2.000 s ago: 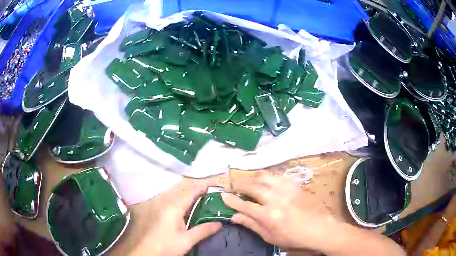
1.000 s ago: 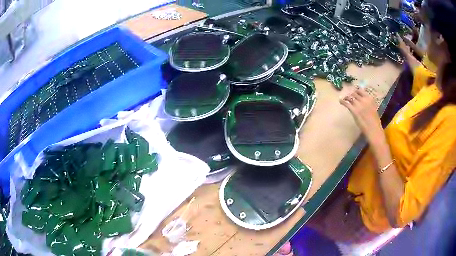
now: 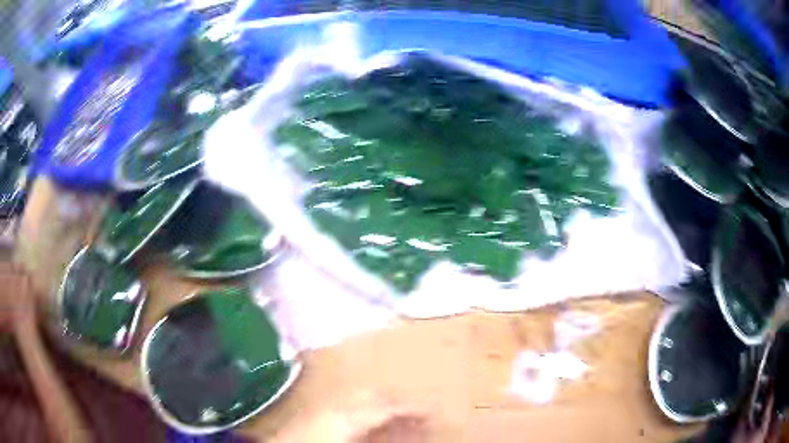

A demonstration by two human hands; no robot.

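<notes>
The picture is blurred. Glossy green cover plates (image 3: 450,173) lie heaped in an opened white bag (image 3: 606,260) in front of me. A green housing with a pale rim and dark recess (image 3: 216,359) lies front left of the bag. Another housing (image 3: 701,359) lies at the right. Neither of my hands can be made out. A small brownish blur shows at the bottom edge, near the middle; I cannot tell what it is.
Crumpled clear or white scraps (image 3: 541,374) lie on the tan board (image 3: 432,372). More housings lie at both sides. A large blue bin (image 3: 484,52) stands behind the bag, a smaller blue bin (image 3: 69,164) at far left. A person's blurred arm (image 3: 39,363) shows at the left edge.
The view has swung from the right side and the person in yellow back to the heap. My hands and the housing between them, seen two seconds ago, no longer show.
</notes>
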